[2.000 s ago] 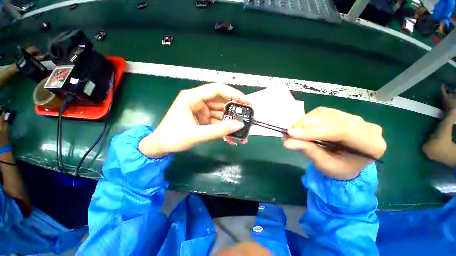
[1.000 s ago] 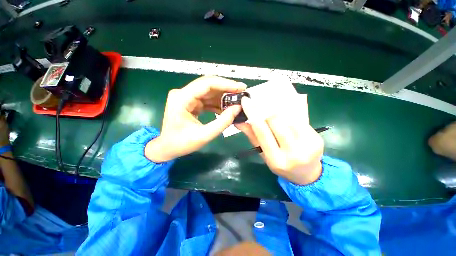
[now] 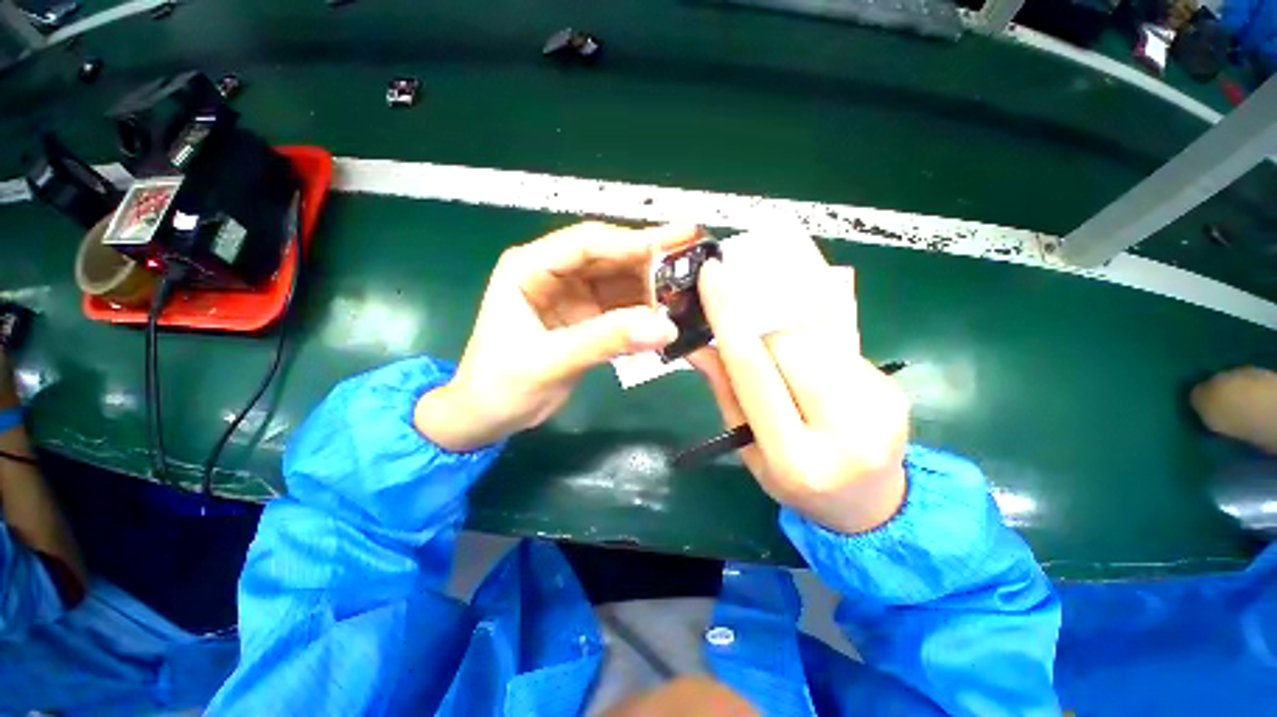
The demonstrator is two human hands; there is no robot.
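My left hand (image 3: 539, 329) holds a small black watch body (image 3: 682, 273) between thumb and fingers, its inner parts facing up. My right hand (image 3: 812, 385) is at the unit's right side, its fingertips on the edge and hiding part of it. The black tweezers (image 3: 714, 447) lie across under my right hand, one end showing left of the palm and the other right of it. How the right hand grips them is hidden. A white sheet (image 3: 642, 369) lies on the green worktop, mostly covered by my hands.
A black box with cables (image 3: 224, 210) sits in a red tray (image 3: 325, 182) at left, beside a tan roll (image 3: 112, 266). Small dark units (image 3: 402, 93) lie on the green belt beyond the white rail (image 3: 560, 191). A grey post (image 3: 1176, 168) stands at right. Other people's arms show at both sides.
My right hand has moved left onto the unit, and the tweezers have swung from pointing at it to lying under the palm. The watch body is now tilted. Units on the belt have shifted left.
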